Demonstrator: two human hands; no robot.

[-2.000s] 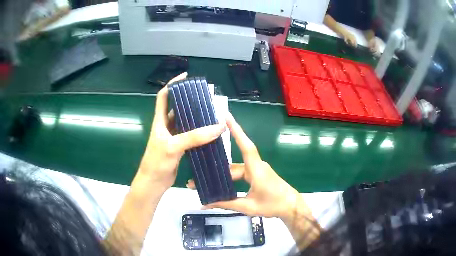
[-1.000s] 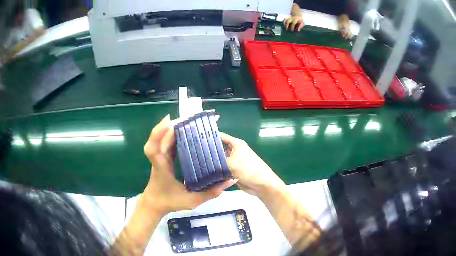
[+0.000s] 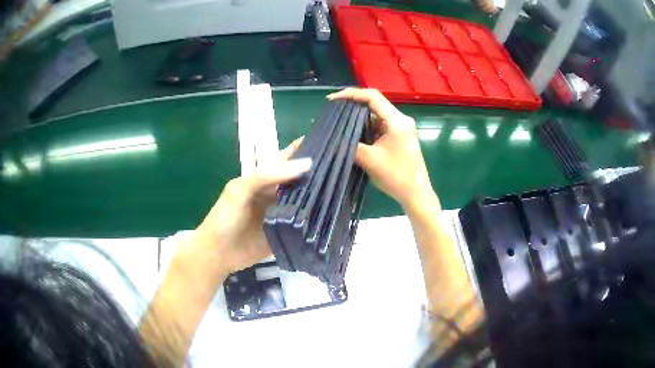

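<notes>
A stack of several dark phone frames (image 3: 319,190) is held edge-on above the white surface, tilted with its far end up to the right. My left hand (image 3: 240,215) grips its near left side, thumb on the edges. My right hand (image 3: 391,147) grips its far right end, fingers over the top. The frames are slightly fanned apart. A single phone frame (image 3: 266,302) lies flat on the white surface (image 3: 381,316) below, partly hidden by the stack and my left hand.
A white strip (image 3: 257,129) stands behind my left hand across the green belt (image 3: 187,194). A black tray (image 3: 503,244) is at right, with dark frames (image 3: 561,147) on the belt beyond. A red tray (image 3: 438,57), metallic block (image 3: 319,21) and dark phone frames (image 3: 185,61) lie further back.
The stack has turned to slant up to the right, its frames fanned. My right hand has moved from its side to its far end. The view has tipped down, showing more of the black tray.
</notes>
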